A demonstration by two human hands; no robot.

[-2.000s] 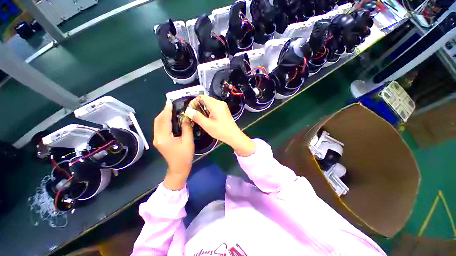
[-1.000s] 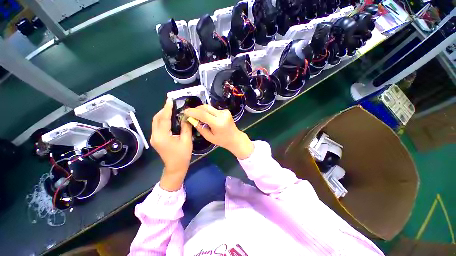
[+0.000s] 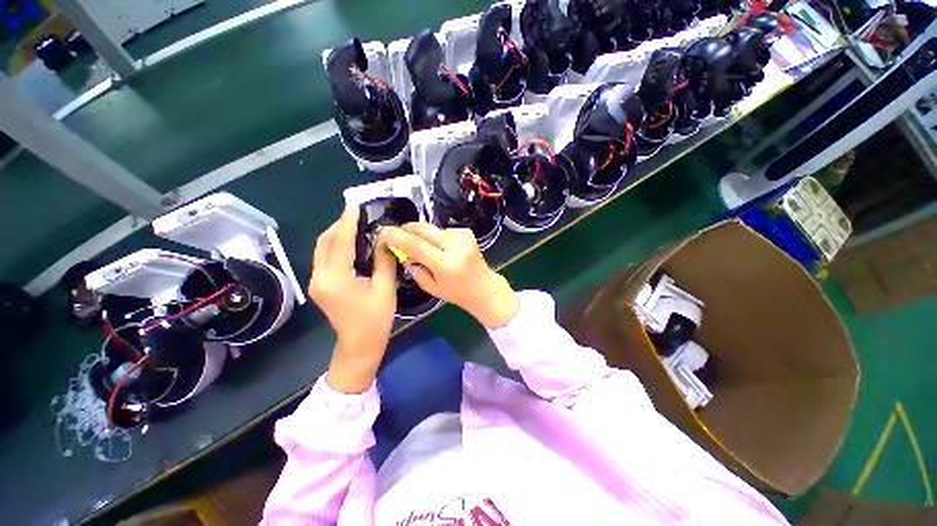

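My left hand [image 3: 351,288] grips the black camera head [image 3: 364,247] of a white-housed unit at the bench's near edge. The unit's white housing [image 3: 384,189] shows behind my fingers. My right hand [image 3: 444,265] is at the opening of the head, thumb and fingers pinched on a small yellow piece [image 3: 399,254]. The fingertips of both hands are nearly touching. The inside of the head is mostly hidden by my fingers, and what the yellow piece belongs to cannot be told.
Part-assembled cameras [image 3: 534,185] stand in two rows to the right along the bench [image 3: 247,385]. Two units [image 3: 241,298] with red wires lie left, beside a tangled clear heap [image 3: 87,416]. A carton [image 3: 781,360] with white and black parts stands at right, near a pale tray [image 3: 817,218].
The right fingers have shifted slightly at the head's opening, and the yellow piece is now seen at another angle. The left hand still holds the head.
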